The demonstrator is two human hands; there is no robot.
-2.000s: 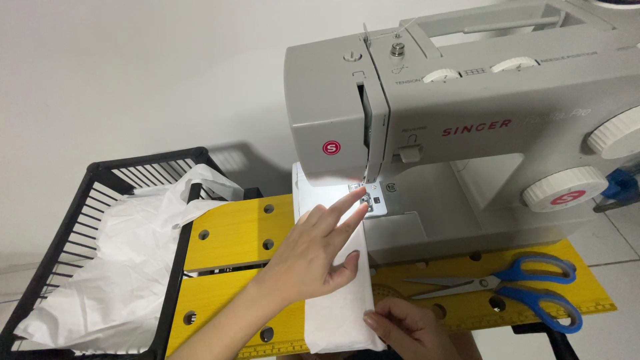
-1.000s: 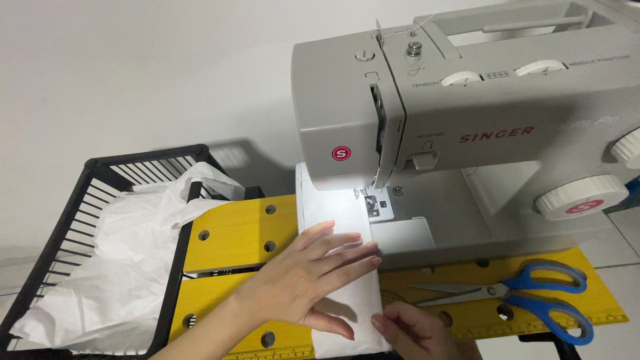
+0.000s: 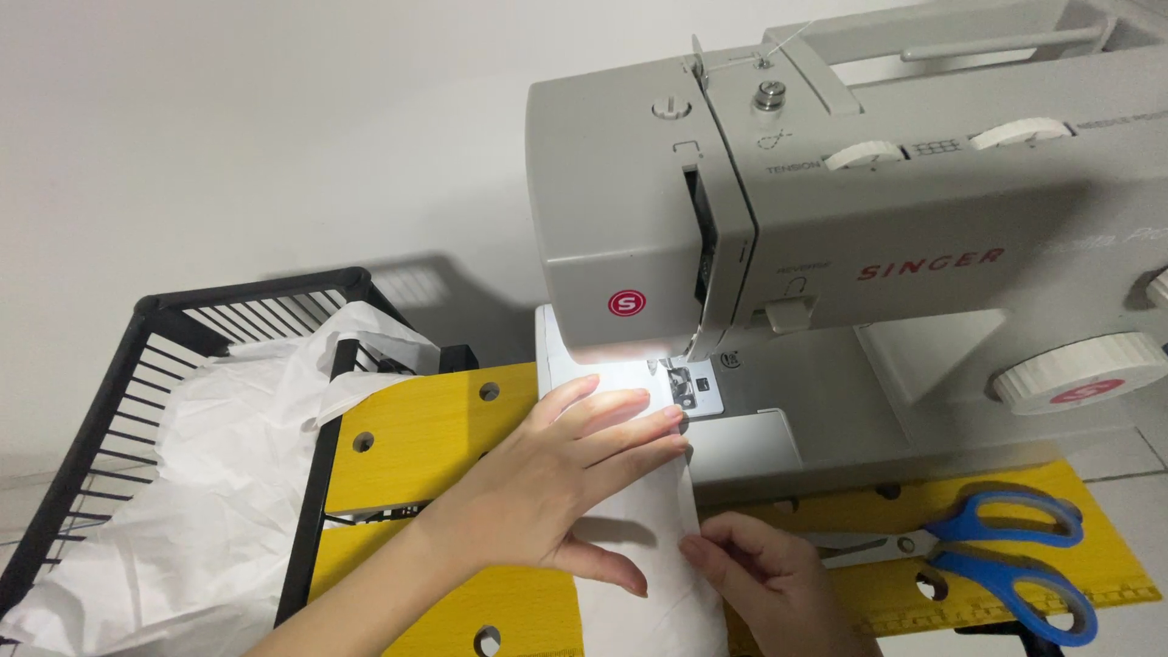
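A long strip of white fabric (image 3: 639,538) runs up under the needle area of a grey Singer sewing machine (image 3: 630,210), whose lamp lights it. My left hand (image 3: 557,474) lies spread on the fabric just below the presser foot (image 3: 659,367), fingertips near the strip's right edge. My right hand (image 3: 766,575) pinches that same edge lower down between thumb and fingers. Beside it, blue-handled scissors (image 3: 931,545) lie on the yellow worktop, their blade tips hidden by the right hand. The needle itself is hard to make out.
A black slatted basket (image 3: 146,301) with crumpled white fabric (image 3: 237,456) stands at left, some of the cloth hanging over its rim. Under the machine is a yellow worktop (image 3: 429,420) with round holes, a gap and ruler markings. A white wall (image 3: 274,119) rises behind.
My left hand has shifted from beside the presser foot down the fabric, and its fingers have spread since one second ago. My right hand stays at the fabric's right edge.
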